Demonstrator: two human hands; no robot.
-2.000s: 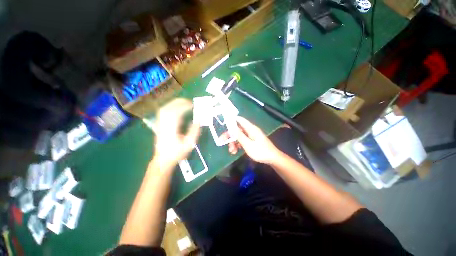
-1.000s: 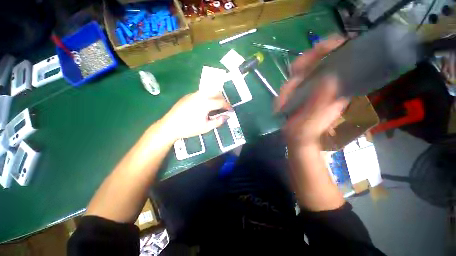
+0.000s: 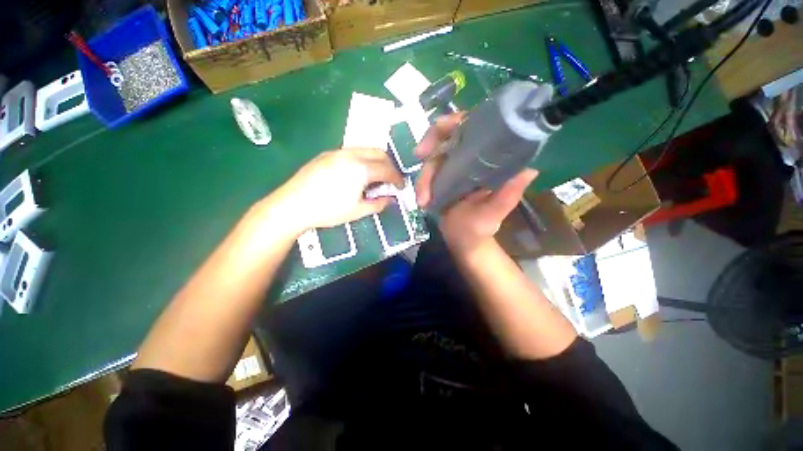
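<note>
My right hand [image 3: 475, 189] holds the grey electric screwdriver [image 3: 493, 136], its cabled end up toward the camera and its lower end at the bezels; the tip is hidden. My left hand [image 3: 352, 185] has its fingertips on a white bezel [image 3: 395, 231] at the bench's front edge; a small part between the fingers cannot be made out. Another white bezel [image 3: 328, 261] lies left of it, and a third [image 3: 403, 150] lies behind, partly hidden. Flat white plates [image 3: 367, 121] lie behind my left hand.
A hammer [image 3: 443, 88] and blue-handled nippers [image 3: 568, 63] lie behind. A blue screw bin [image 3: 148, 79], a carton of blue inserts [image 3: 264, 62], housing shells [image 3: 25, 269] and a clear oval item [image 3: 251, 121] are at left. A cardboard box [image 3: 607, 216] and fan [image 3: 757, 295] stand right.
The screwdriver, blurred at upper right a second ago, is now over the bezels in my right hand. Two seconds ago it lay on the bench. My left hand stays at the bezel.
</note>
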